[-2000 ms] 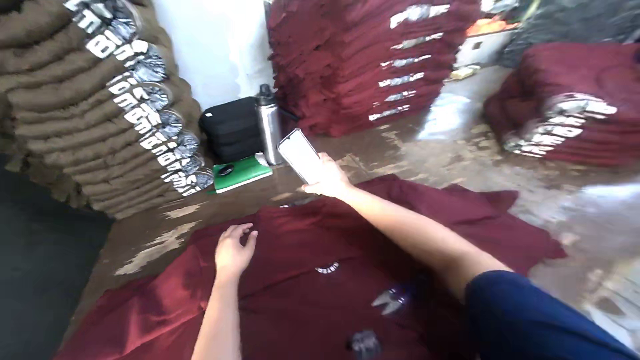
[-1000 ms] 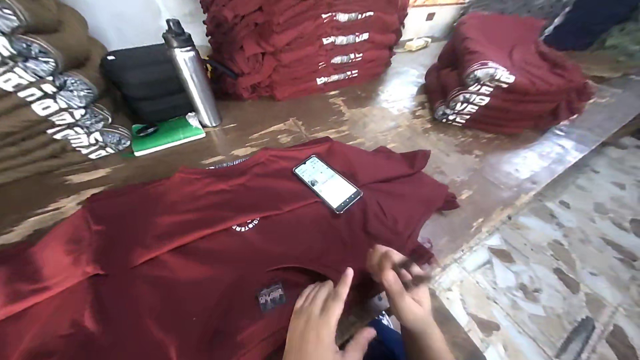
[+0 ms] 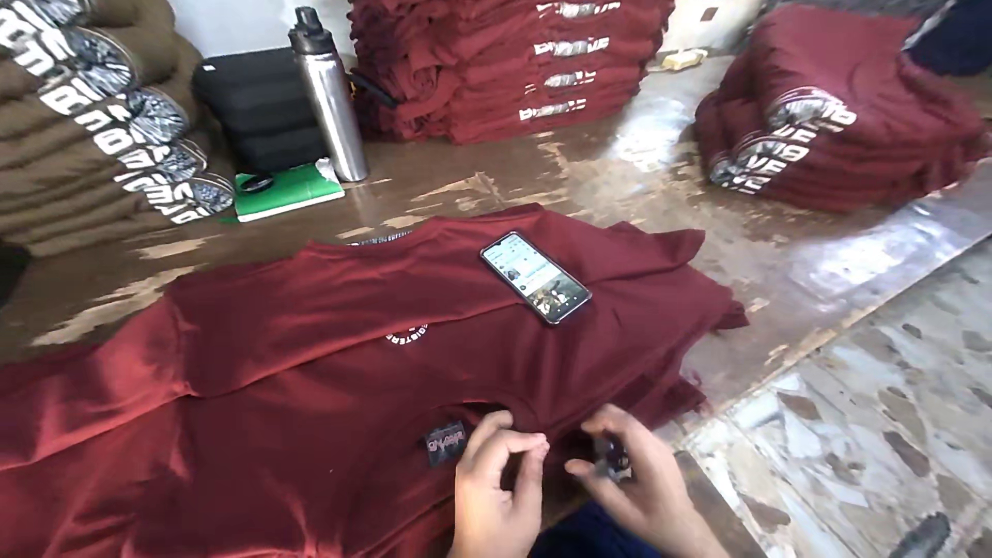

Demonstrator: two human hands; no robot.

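Observation:
A maroon shirt lies spread over the worn wooden table, its neckline with a dark woven label near my hands. My left hand is at the neckline, thumb and fingertips pinched together; they seem to hold the edge of the fabric or a thread, too small to tell. My right hand, just to its right, curls around a small dark tool, partly hidden by the fingers, perhaps thread snips. A smartphone with a lit screen rests on the shirt above my hands.
Folded brown shirts are stacked at the left, beside a black case, a steel bottle and a green notebook. Maroon stacks stand at the back and right. The table's edge runs along the right, above a stone-patterned floor.
Two seconds ago my right hand held the phone; it now lies on the shirt. Snips seen on the shirt then are no longer there. My left hand's fingers have closed together since one second ago.

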